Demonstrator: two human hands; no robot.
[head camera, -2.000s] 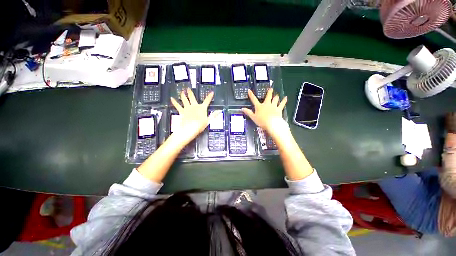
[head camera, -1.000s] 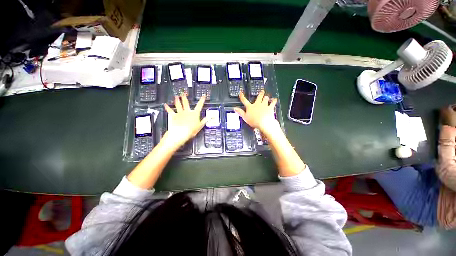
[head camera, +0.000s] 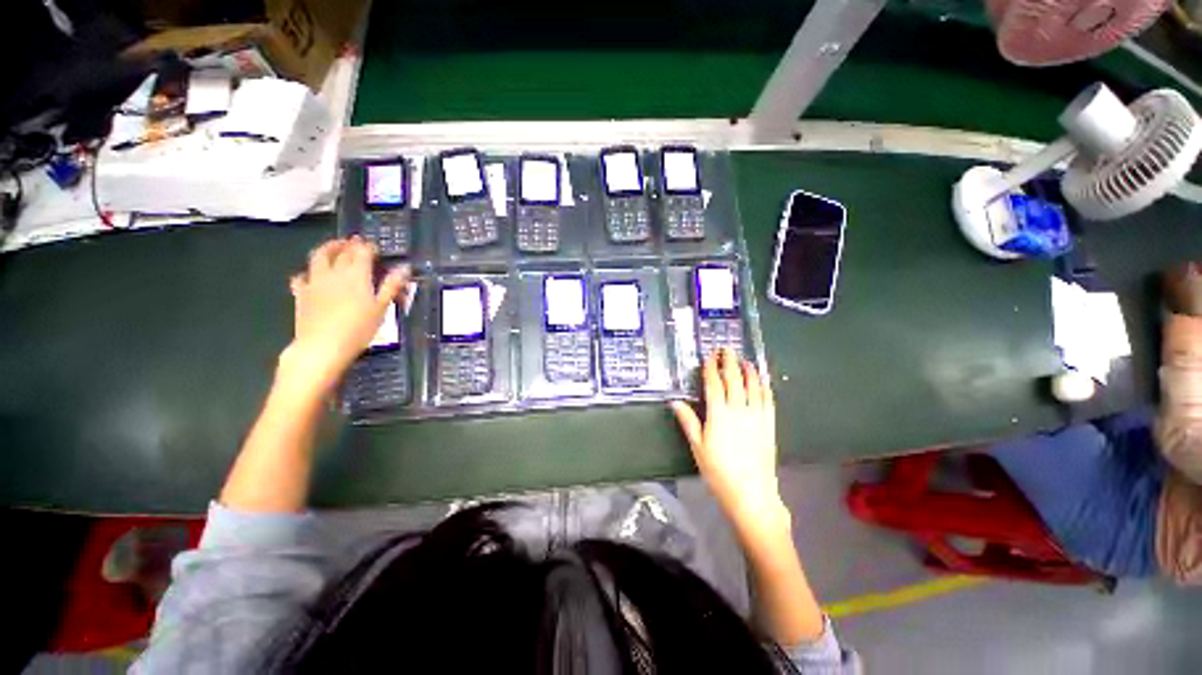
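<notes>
A clear plastic tray (head camera: 527, 406) lies on the green bench with keypad phones in two rows, screens lit. My left hand (head camera: 339, 301) is at the tray's left edge, fingers between the upper left phone (head camera: 386, 207) and the lower left phone (head camera: 378, 377), partly covering the lower one. My right hand (head camera: 733, 425) has its fingertips on the keypad of the lower right phone (head camera: 717, 306), fingers apart, holding nothing. The upper left phone's screen is bluish-pink; the others are white. Paper slips lie beside some phones.
A smartphone (head camera: 808, 252) lies right of the tray. A white fan (head camera: 991, 211), a pink fan (head camera: 1074, 24) and papers (head camera: 1089, 330) are at the right. A white box (head camera: 224, 152) is at the left, a pale rail (head camera: 554, 133) behind the tray. A person's arm (head camera: 1181, 382) shows far right.
My left hand has moved left from the tray's middle to its left edge. My right hand has moved down from the upper row to the lower right phone. More of the lower phones now show.
</notes>
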